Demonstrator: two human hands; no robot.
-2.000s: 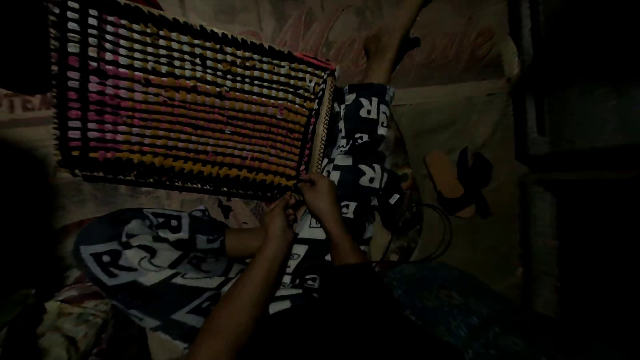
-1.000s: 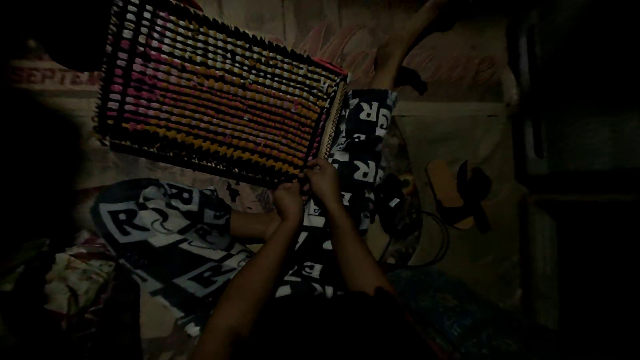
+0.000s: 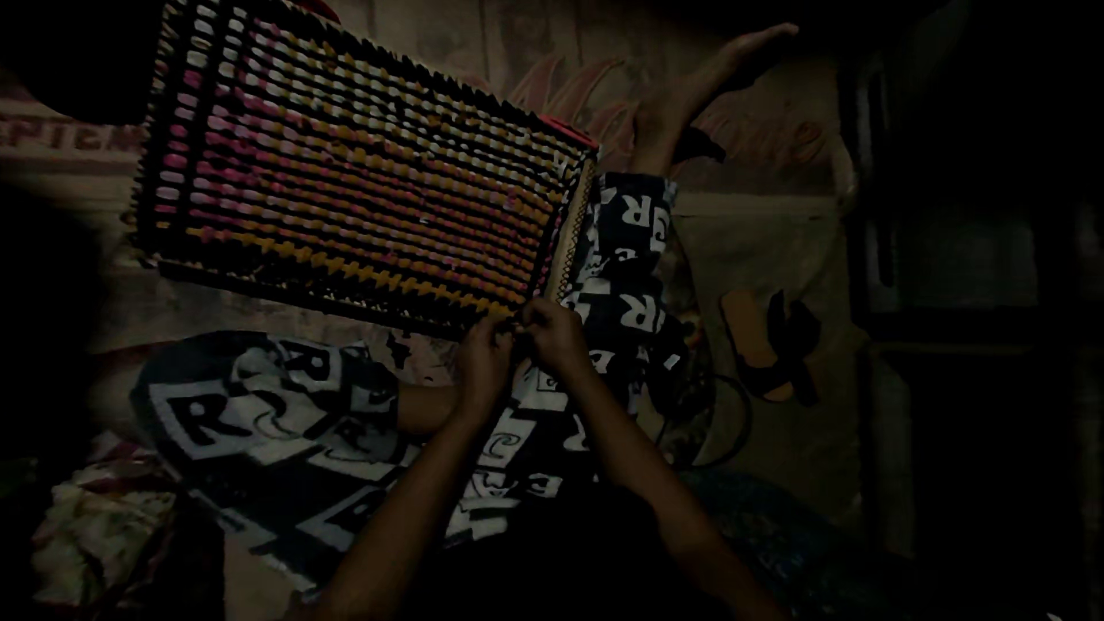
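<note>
A woven mat of black, pink, white and yellow fabric strips [image 3: 371,172] lies on a frame, across the upper left. Both my hands are at its lower right corner, close together. My left hand [image 3: 485,358] has its fingers bent near the corner. Beside it my right hand [image 3: 555,332] has its fingertips pinched towards the left ones. Something small and dark seems to be between the fingers, but it is too dark to tell what. A pale strip with a crisscross edge [image 3: 571,246] runs along the mat's right side.
My legs in patterned trousers [image 3: 638,216] flank the work. A pair of sandals [image 3: 750,336] lies at the right, near a dark cable loop [image 3: 737,423]. Crumpled cloth [image 3: 103,526] is at the lower left. Dark box-like objects [image 3: 957,345] stand along the right side.
My hands remain together at the mat's corner. The left one was lower and a little apart from the corner two seconds ago, and is now up beside the right. The view has shifted slightly.
</note>
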